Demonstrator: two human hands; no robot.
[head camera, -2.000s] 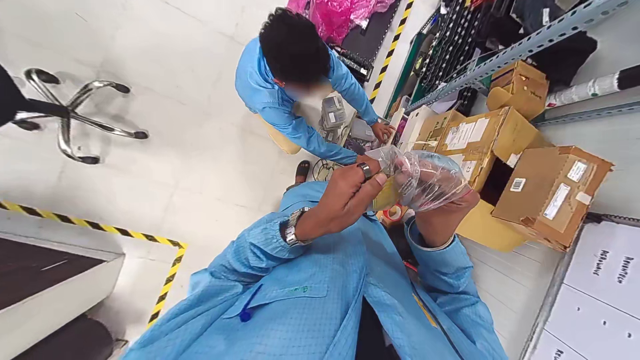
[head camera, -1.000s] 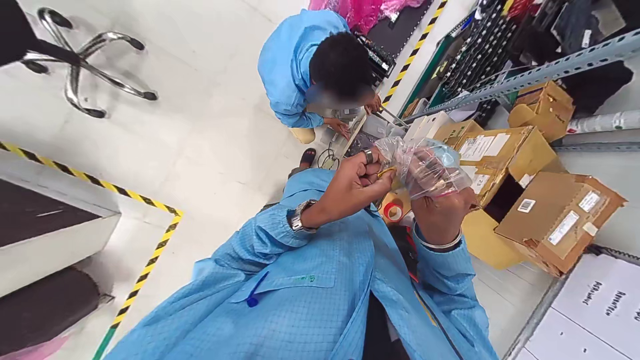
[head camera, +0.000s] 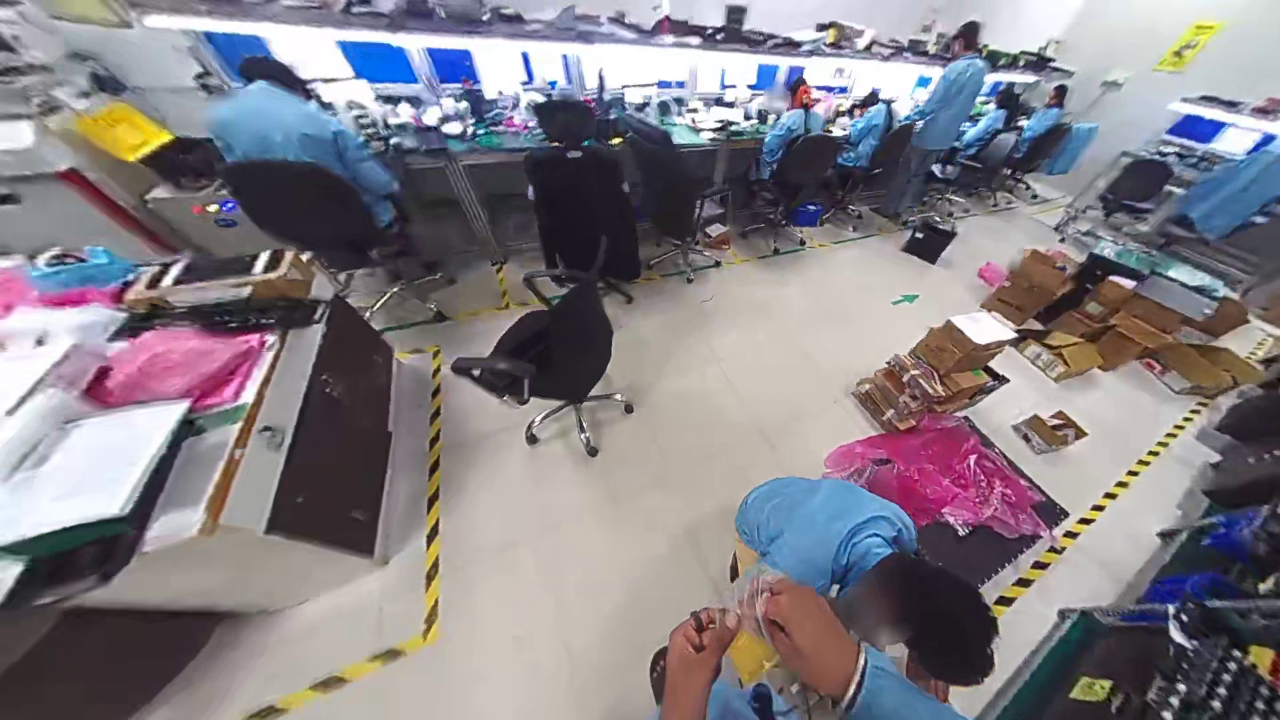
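Low in the head view, my left hand pinches one side of a clear plastic bag. Close on its right, my right hand grips the bag's other side, its fingers wrapped around the film. Something yellow shows just below the bag, between the hands; whether it is inside cannot be told. Blue sleeves reach up from the bottom edge. The bag's contents are not clear.
Just beyond my hands a co-worker in a blue coat bends down. Pink plastic sheeting lies behind, with cardboard boxes farther off. A black swivel chair stands mid-floor; a cabinet is at left. Several people sit at workbenches.
The view has swung up to the wider room. Both hands still hold the clear bag. The co-worker is bent lower, head down.
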